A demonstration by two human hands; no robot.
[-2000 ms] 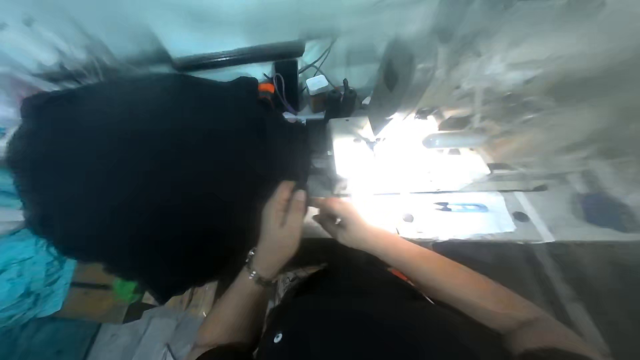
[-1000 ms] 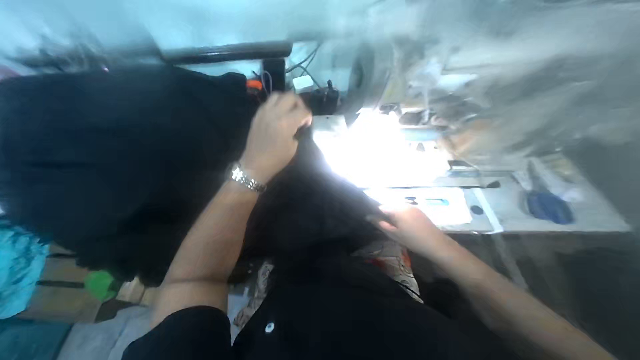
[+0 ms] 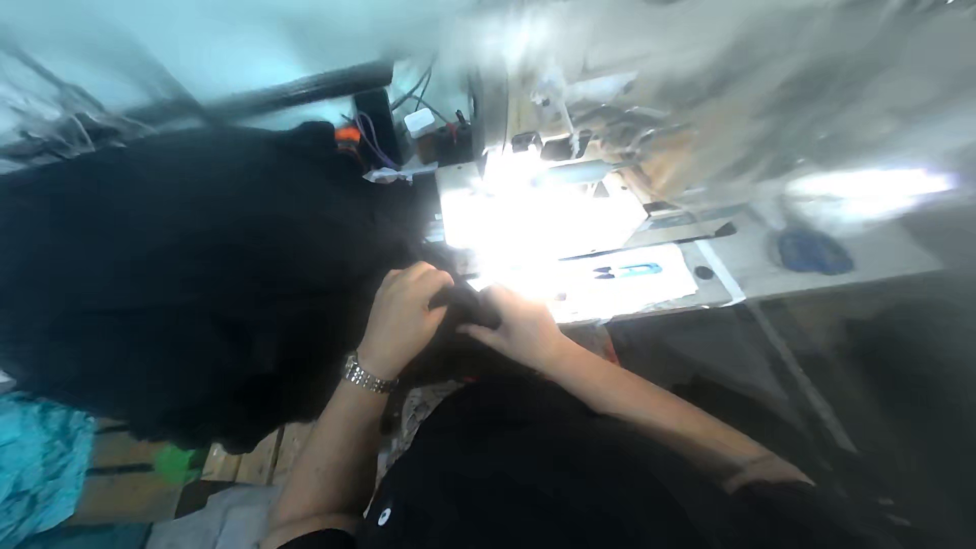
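Observation:
A large piece of black fabric (image 3: pixel 191 267) spreads over the left half of the view. Its right edge is bunched between my hands, close to my body. My left hand (image 3: pixel 408 309), with a metal-band watch (image 3: pixel 367 375) on the wrist, grips this edge. Just to the right, my right hand (image 3: pixel 518 324) pinches the same fabric between thumb and fingers. Beyond the hands, what looks like a sewing machine (image 3: pixel 457 194) stands under a very bright lamp; glare hides its needle area.
Blue-handled thread snips (image 3: pixel 629 271) lie on a white sheet (image 3: pixel 671 286) to the right. Farther right is a blurred dark blue object (image 3: pixel 814 252). Turquoise fabric (image 3: pixel 38 457) and wooden slats (image 3: pixel 130 488) are at lower left. Cables (image 3: pixel 374 141) hang behind.
My left hand has come back toward my body from the fabric's far edge, and my right hand has moved left beside it. The fabric between them, spread a second ago, is now bunched.

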